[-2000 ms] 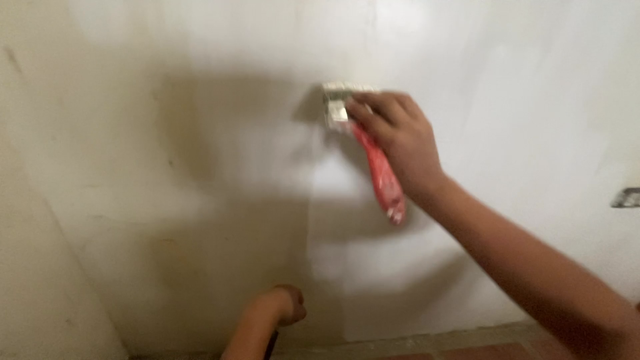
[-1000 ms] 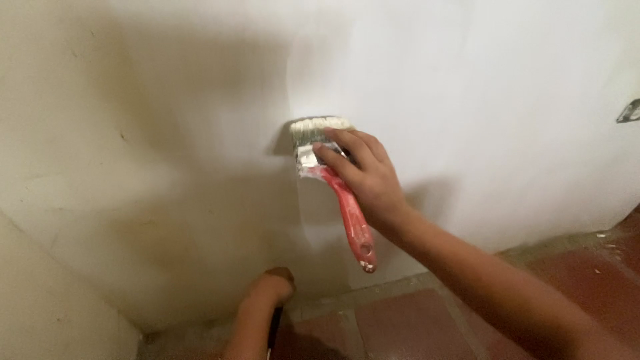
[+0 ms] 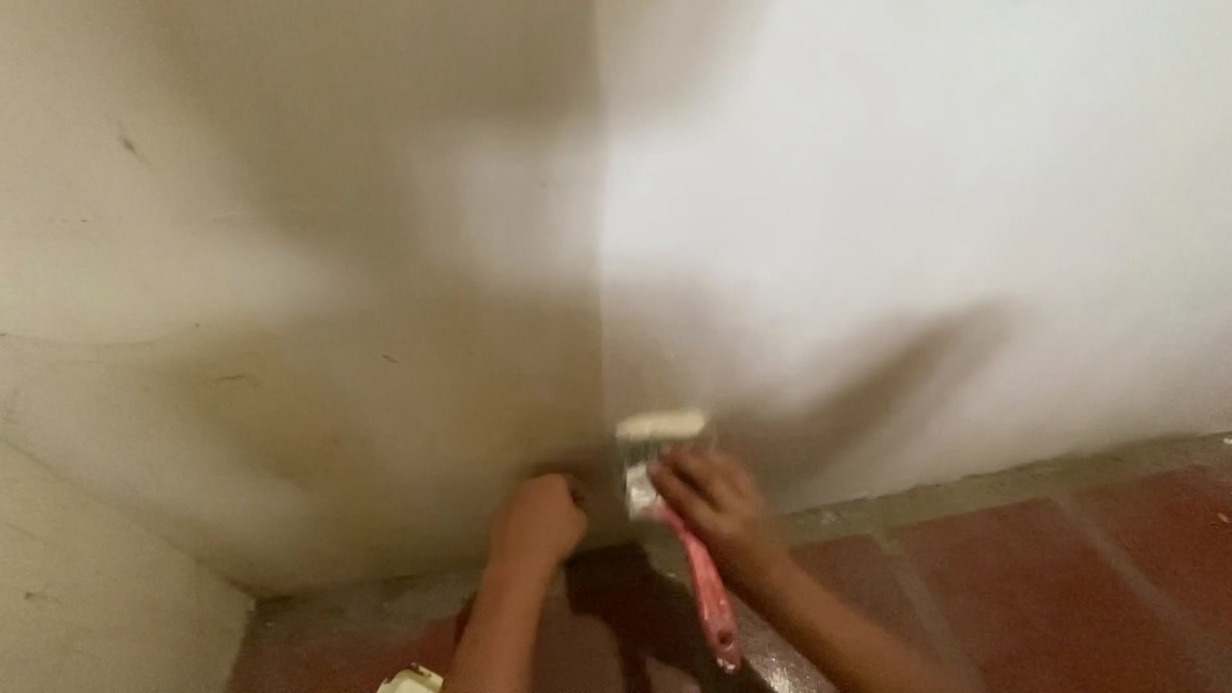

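My right hand (image 3: 722,500) grips a flat paintbrush (image 3: 707,587) by its metal band, with the red handle pointing down. White paint coats the bristles, which are at the lower part of the wall (image 3: 866,192). To the left, my left hand (image 3: 541,520) is curled near the foot of the wall, its fingers mostly hidden; whether it holds something cannot be made out. Right of a vertical edge above the brush, the wall is bright white; left of it the surface is duller, cream and marked.
Red floor tiles (image 3: 1001,577) with pale joints run along the wall's base. A side wall (image 3: 87,577) meets it in a corner at the lower left. Part of a cream-coloured object (image 3: 412,680) shows at the bottom edge. Shadows of the arms fall across the wall.
My right hand has brought the brush down the wall, close to the floor and beside my left hand. The view has tilted down, showing more floor.
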